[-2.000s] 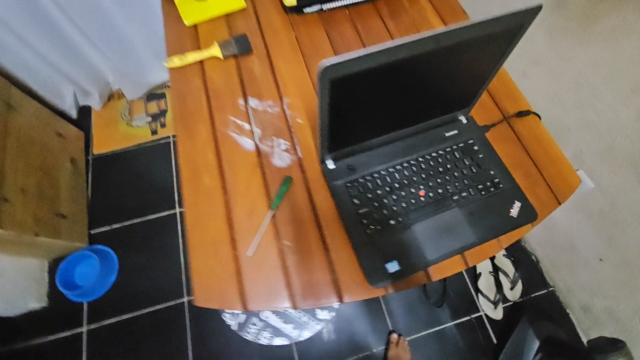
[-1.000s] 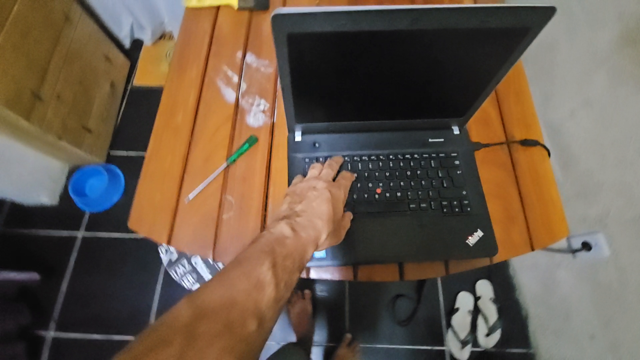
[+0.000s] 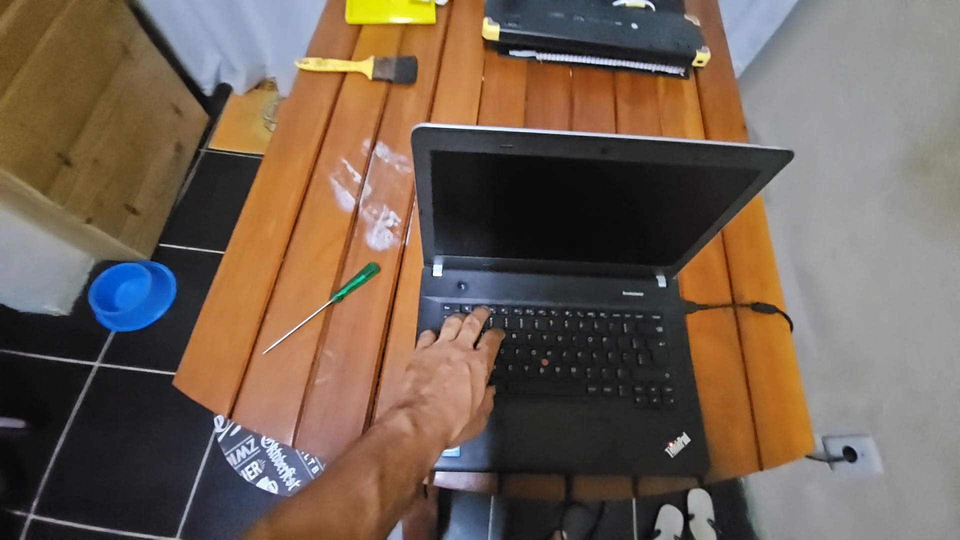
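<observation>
An open black Lenovo ThinkPad laptop (image 3: pixel 585 442) stands on the slatted wooden table, its screen dark. My left hand (image 3: pixel 454 375) lies palm down over the left side of the keyboard, fingertips at the upper rows and the thumb near the lower left edge of the keys. It holds nothing. My right hand is out of view. Left of the laptop, a screwdriver (image 3: pixel 330 301) with a green handle lies slantwise, apart from the hand. White smears (image 3: pixel 379 217) mark the wood above it. A cable (image 3: pixel 739 306) runs from the laptop's right side.
A yellow-handled paintbrush (image 3: pixel 367 67), a yellow object (image 3: pixel 390 10) and a black case (image 3: pixel 592 34) over a spiral-bound notebook lie at the table's far end. Blue bowls (image 3: pixel 131 296) sit on the tiled floor at left. A wall socket (image 3: pixel 853 455) and white flip-flops (image 3: pixel 701 514) are at lower right.
My left hand, not visible two seconds ago, came onto the keyboard by one second ago and still lies there. The view has shifted, showing the paintbrush and case again.
</observation>
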